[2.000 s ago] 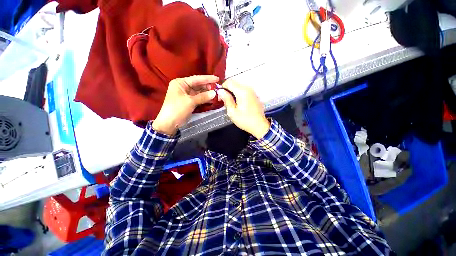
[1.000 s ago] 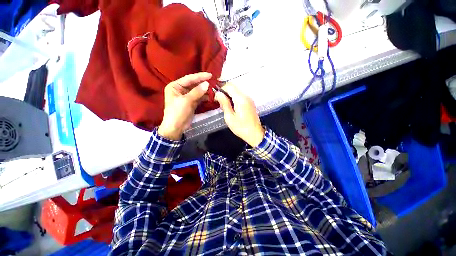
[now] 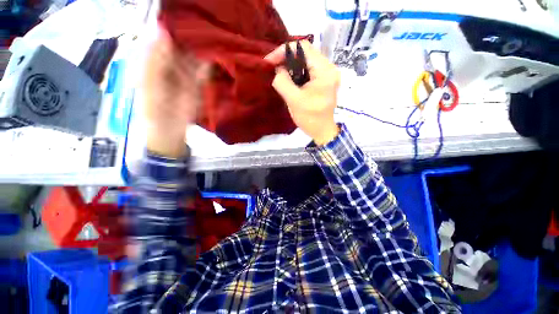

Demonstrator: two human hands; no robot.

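A rust-red garment [image 3: 245, 86] lies bunched on the white table left of the sewing machine's needle area [image 3: 355, 58]. My right hand [image 3: 312, 92] holds small dark thread snips [image 3: 296, 63], blades pointing away from me, at the garment's right side. My left hand [image 3: 171, 92] is blurred at the garment's left edge; its fingers and whether they grip the cloth cannot be made out.
Scissors with yellow and red loops [image 3: 452, 97] lie right of the needle area, with a dark blue cord [image 3: 413, 127] beside them. A grey vented housing [image 3: 52, 92] stands at left. A blue crate [image 3: 432, 208] and red stool [image 3: 61, 214] are below the table.
The view has shifted, showing more of the machine head. My hands have moved apart from the garment's front edge. The snips now show clearly in my right hand, and the garment is bunched differently.
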